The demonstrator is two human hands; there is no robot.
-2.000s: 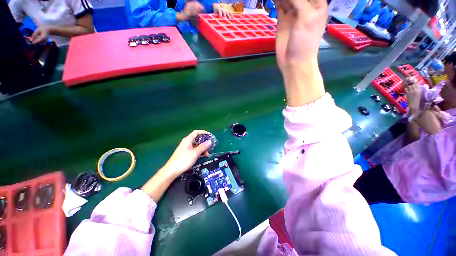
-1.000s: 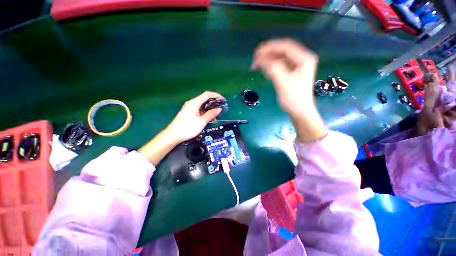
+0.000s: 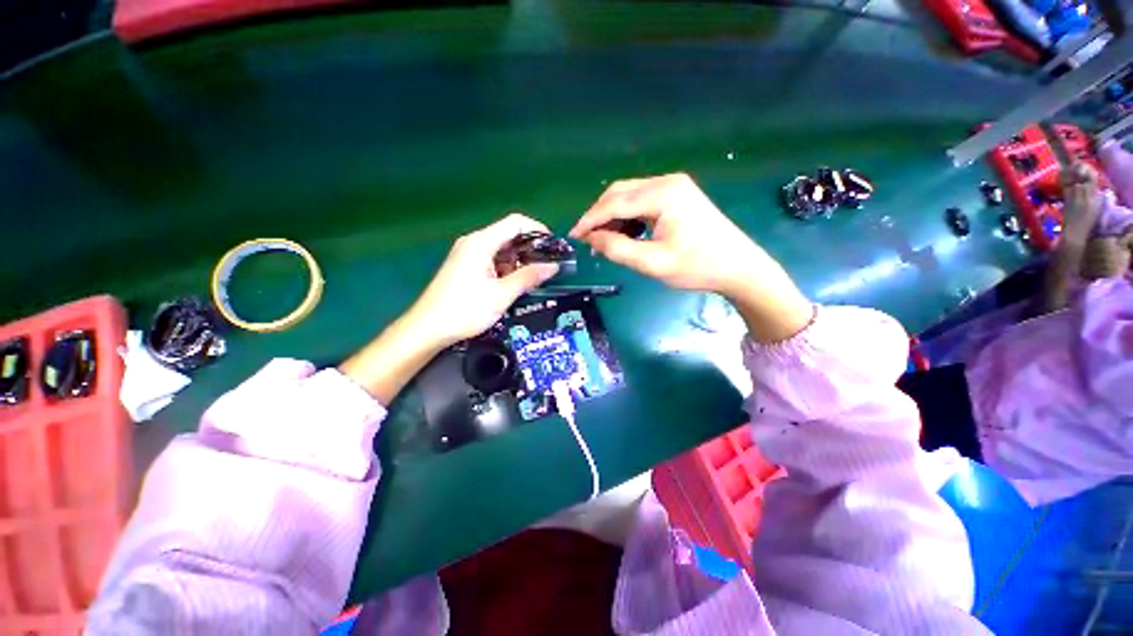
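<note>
My left hand (image 3: 478, 280) is closed around a dark smartwatch unit (image 3: 534, 252) above the back edge of the test fixture. My right hand (image 3: 659, 236) is just right of it, thumb and forefinger pinched close to the unit; whether they grip anything is too small to tell. A dark round part (image 3: 635, 229) shows partly behind the right fingers. The black test fixture (image 3: 466, 416) lies below the hands, with the bright blue circuit board (image 3: 554, 360) on it and a white USB cable (image 3: 580, 446) running towards me. A thin dark tool (image 3: 584, 292) lies along its back edge.
Left are a yellow tape roll (image 3: 220, 285), bundled black parts (image 3: 186, 333), white tissue (image 3: 149, 383) and a red foam tray (image 3: 62, 466) with watches. A black parts cluster (image 3: 826, 193) lies right. Another red tray (image 3: 721, 487) is below the bench edge. A person in pink sits far right.
My right hand has come down from high up, moving left to beside the unit in my left hand. The view has tilted down, so the far trays have mostly left the picture.
</note>
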